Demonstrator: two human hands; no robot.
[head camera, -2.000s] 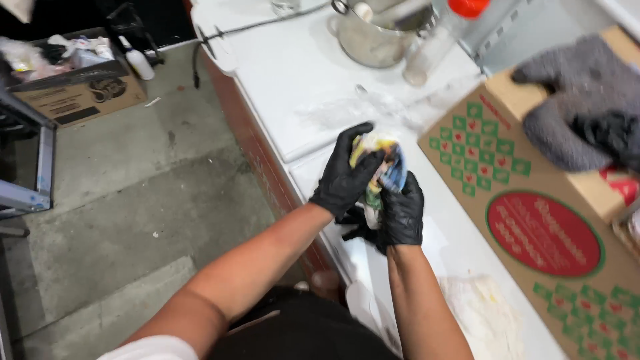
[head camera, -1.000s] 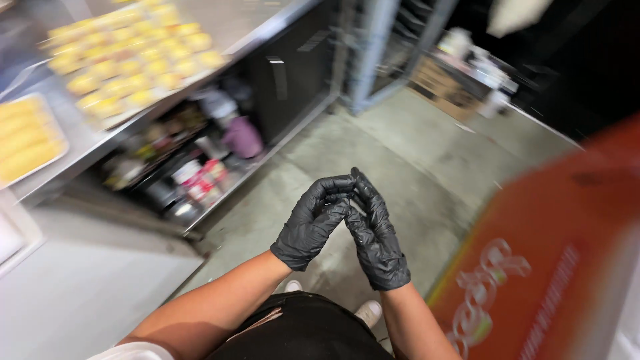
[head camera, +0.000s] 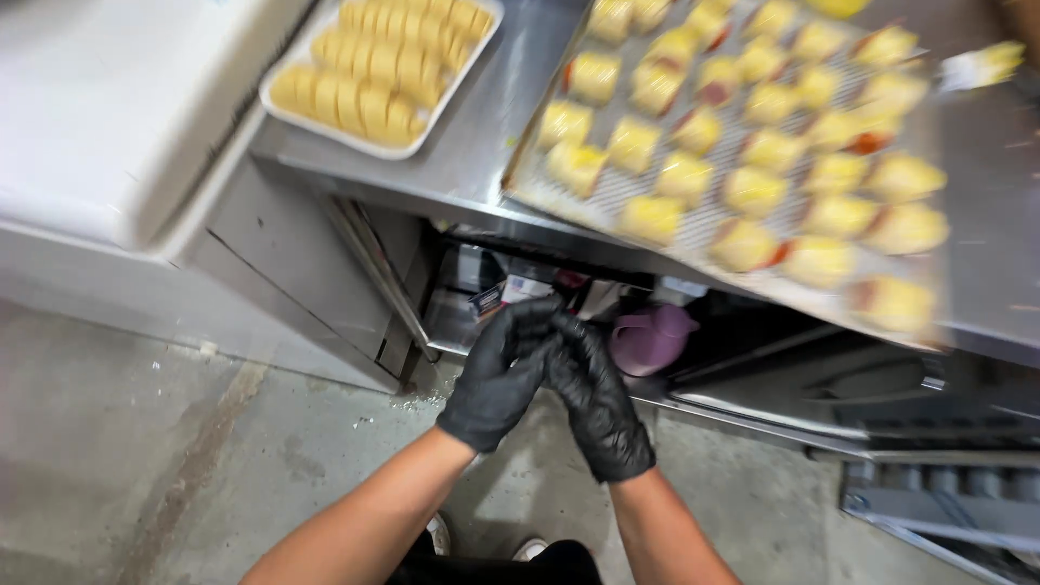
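My left hand (head camera: 504, 374) and my right hand (head camera: 597, 390), both in black gloves, meet at the fingertips over the floor, in front of a steel counter. Their fingers are curled toward each other, and no object can be made out between them. Ahead of them on the counter lies a mesh-lined baking tray (head camera: 605, 203) of small filled dough rolls (head camera: 756, 191), partly blurred. To its left is a white foam tray (head camera: 386, 152) holding rows of sliced yellow dough (head camera: 345, 97).
A white chest-like unit (head camera: 73, 195) stands at the left. Below the steel counter (head camera: 390, 175), a shelf holds a purple jug (head camera: 652, 340) and small packages (head camera: 524, 288). A dark door (head camera: 780, 374) and a metal rack (head camera: 942, 496) are at the right.
Two seconds ago my hands held a crumpled colourful cloth or wrapper over a white surface; it no longer shows. The view has swung to the steel counter with the dough trays.
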